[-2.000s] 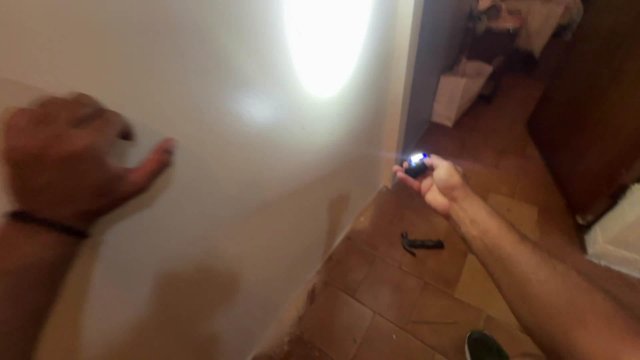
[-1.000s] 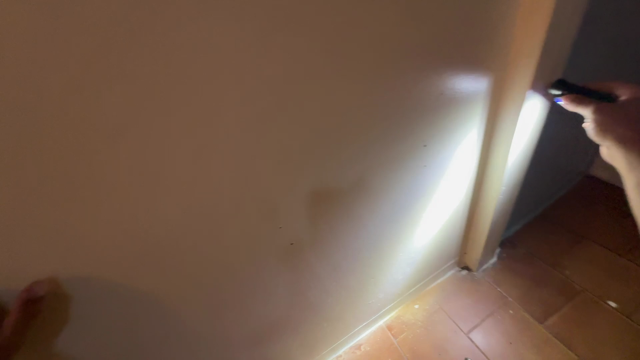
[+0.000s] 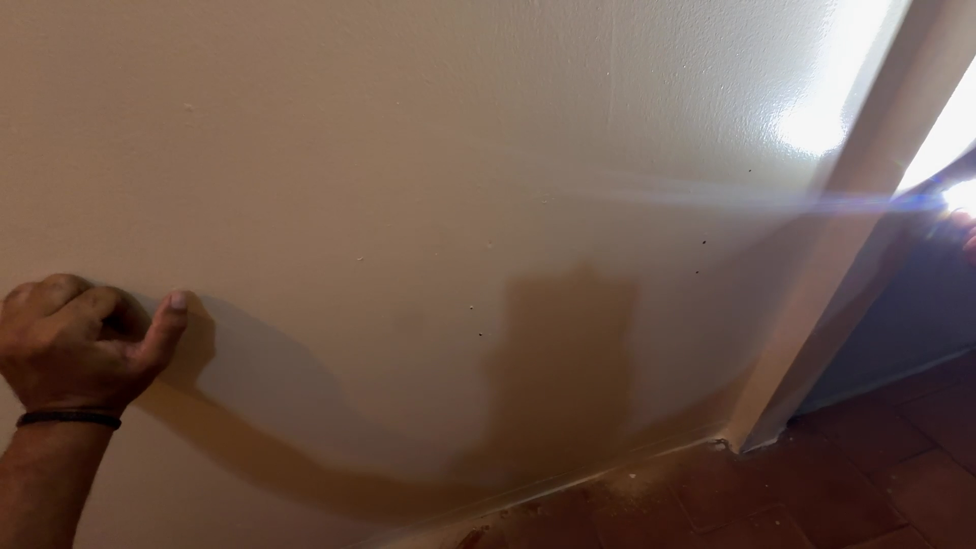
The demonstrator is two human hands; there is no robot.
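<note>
My left hand (image 3: pixel 84 343), with a dark band at the wrist, is at the lower left against the painted wall (image 3: pixel 366 183). Its fingers are curled and the thumb stands apart; I see nothing in it. At the right edge, only the fingertips of my right hand (image 3: pixel 968 232) show beside a lit flashlight (image 3: pixel 962 195), most of which is cut off or lost in glare. Its light falls brightly on the wall and the door frame (image 3: pixel 820 305). Several small dark holes or specks mark the wall.
Reddish floor tiles (image 3: pixel 823 488) run along the foot of the wall, with pale dust or crumbs near the door frame. A bluish-grey surface (image 3: pixel 907 328) lies beyond the frame. Shadows cross the lower wall.
The bright patch has moved up the wall since a second ago. My left hand shows more fully now. The flashlight sits farther toward the right edge. The view has shifted considerably.
</note>
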